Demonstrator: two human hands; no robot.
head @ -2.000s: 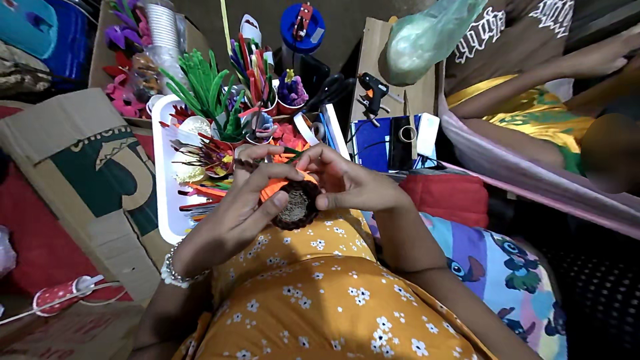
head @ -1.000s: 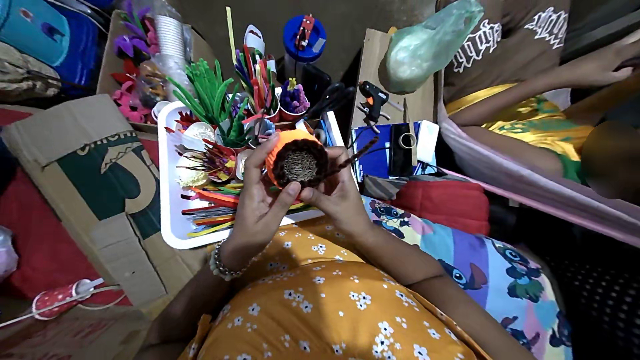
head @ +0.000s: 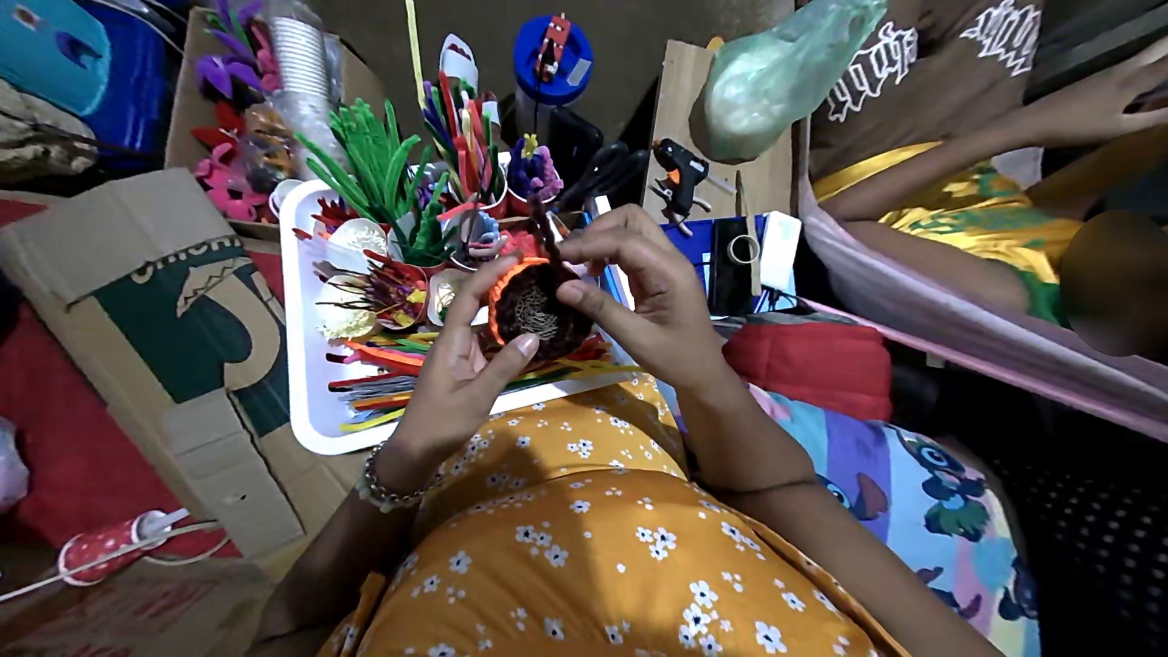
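My left hand (head: 465, 365) grips a small round piece (head: 538, 315) with an orange side, a dark brown fuzzy rim and a mesh-like centre. The fingers and thumb of my right hand (head: 639, 292) pinch a dark brown pipe cleaner (head: 545, 224) at the upper right of its rim; the stem's free end points up. Just behind both hands lies a white tray (head: 306, 392) with loose coloured pipe cleaners (head: 383, 388) and cups. Green pipe cleaners (head: 365, 164) stand in one cup, and red and mixed ones (head: 470, 137) in another.
A glue gun (head: 680, 178) rests by a wooden board (head: 671, 100) at the back right, near scissors (head: 744, 246) and a green plastic bag (head: 776, 82). Flattened cardboard (head: 146, 301) lies left. A blue-lidded container (head: 552, 59) stands behind. At the right sits another person (head: 958, 210).
One second ago both hands cupped the round piece, with the brown stem sticking out to the right. My right hand has risen and now pinches the stem, which points upward.
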